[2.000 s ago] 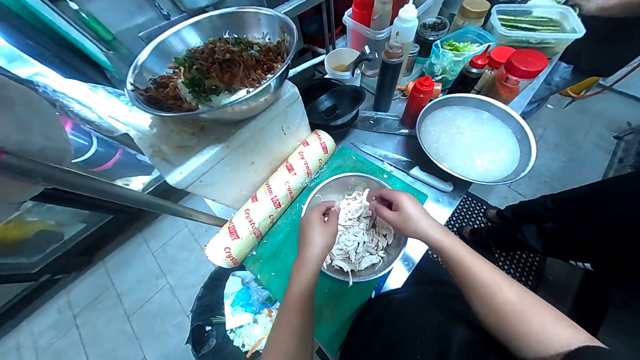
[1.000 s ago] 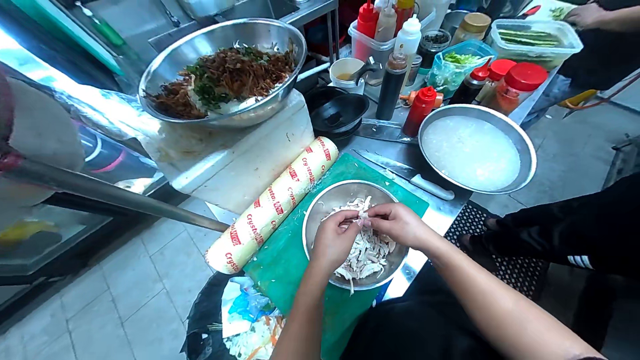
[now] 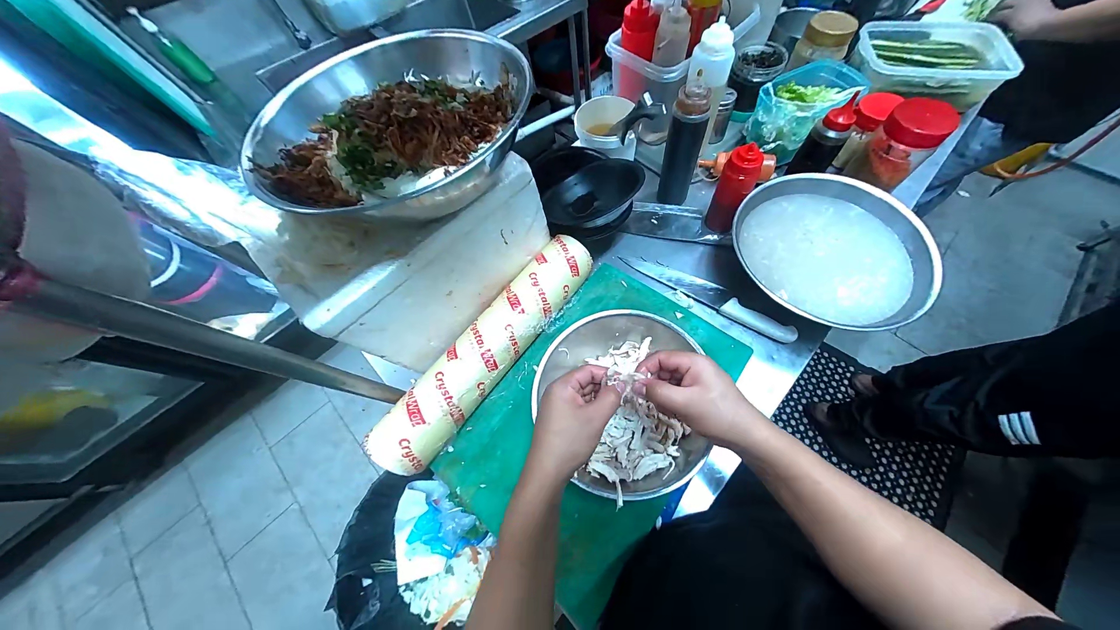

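Note:
A steel bowl (image 3: 560, 350) stands on a green cutting board (image 3: 516, 446) and holds pale shredded meat (image 3: 634, 446), which looks like chicken. Above the bowl my left hand (image 3: 582, 407) and my right hand (image 3: 691, 394) nearly meet, fingertips closed on a piece of the same meat between them. Along the board's left edge lies a roll of plastic wrap (image 3: 481, 354). A knife with a white handle (image 3: 757, 321) rests beyond the board, its blade pointing to the upper left.
A large steel bowl (image 3: 464, 188) of browned shreds and herbs stands upper left. On the right is a basin (image 3: 927, 254) of cloudy liquid. Sauce bottles (image 3: 687, 144), black bowls (image 3: 595, 197) and a tub of green vegetables (image 3: 936, 57) stand behind. Other people are at the right.
Two seconds ago my hands were apart over the bowl; they have since come together over the meat. The view has shifted slightly.

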